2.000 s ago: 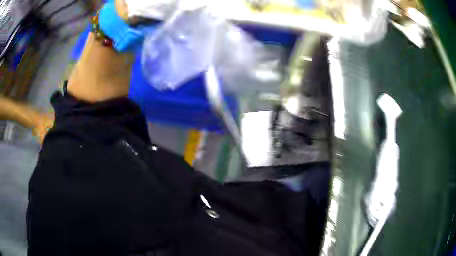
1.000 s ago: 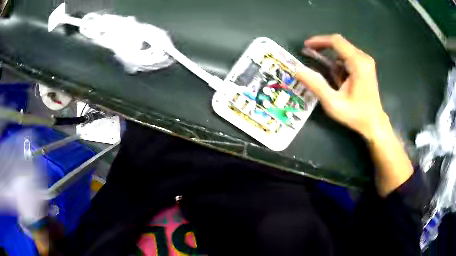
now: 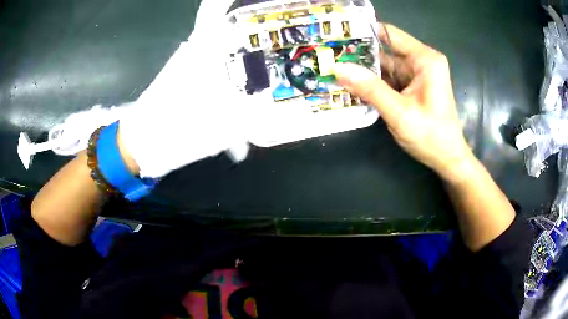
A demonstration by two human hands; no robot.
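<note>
The open white power strip housing (image 3: 311, 128) is at the top middle, its inside facing up. Its green circuit board (image 3: 358, 56), brass contact strips, red wires and a black rectangle (image 3: 256, 71) show. My left hand (image 3: 187, 99), in a white glove with a blue wrist band, holds the housing's left side; its fingers are blurred and partly lost against the white shell. My bare right hand (image 3: 414, 93) holds the right side, its thumb over the board and its fingers behind the edge. The bagged white cord (image 3: 81, 128) lies at the left, partly behind my left wrist.
The dark green bench (image 3: 349, 187) has its front edge near my body. A white plug end (image 3: 25, 150) lies at the far left. Clear-bagged units (image 3: 542, 134) lie along the right side. Blue bins (image 3: 9, 268) show below the bench at the lower left.
My gloved left hand has come from the lower left onto the housing. The housing has turned and moved up, and my right hand now grips it. The cord has shifted down and left.
</note>
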